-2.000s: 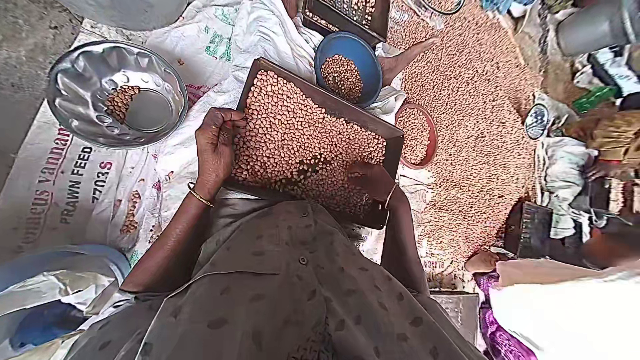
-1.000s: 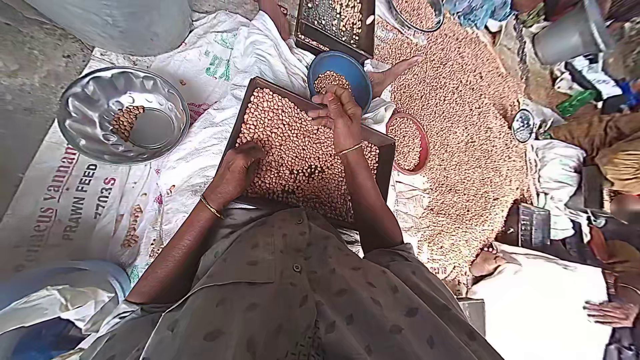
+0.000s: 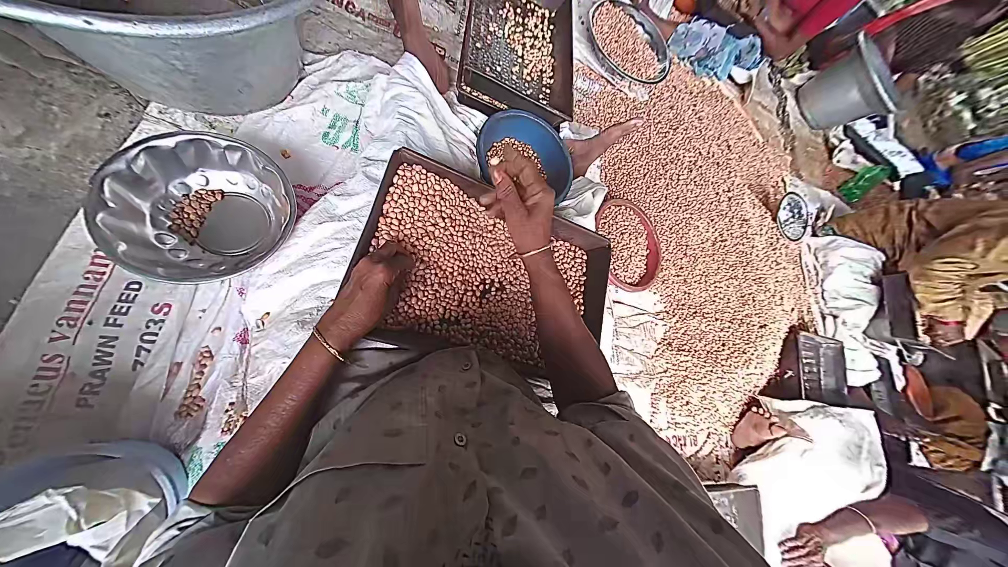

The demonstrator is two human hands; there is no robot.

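Observation:
A dark rectangular tray full of pinkish-brown nuts or beans lies at my lap. At its left side my left hand rests with curled fingers on the nuts; whether it holds any is hidden. My right hand is raised over the tray's far edge, in front of a blue bowl with more nuts. Its fingers are bent together, with something small and pale that seems to be at the fingertips. A fluted steel bowl holding a few darker nuts is on the sacks to the left.
A large heap of nuts spreads to the right, with a red bowl at its near edge. Another dark tray lies beyond the blue bowl. A big metal tub stands at upper left. Another person's hand is at lower right.
My right hand has gone from the nuts at the tray's right side, where it was two seconds ago, to the blue bowl. My left hand has moved from the tray's rim onto the nuts.

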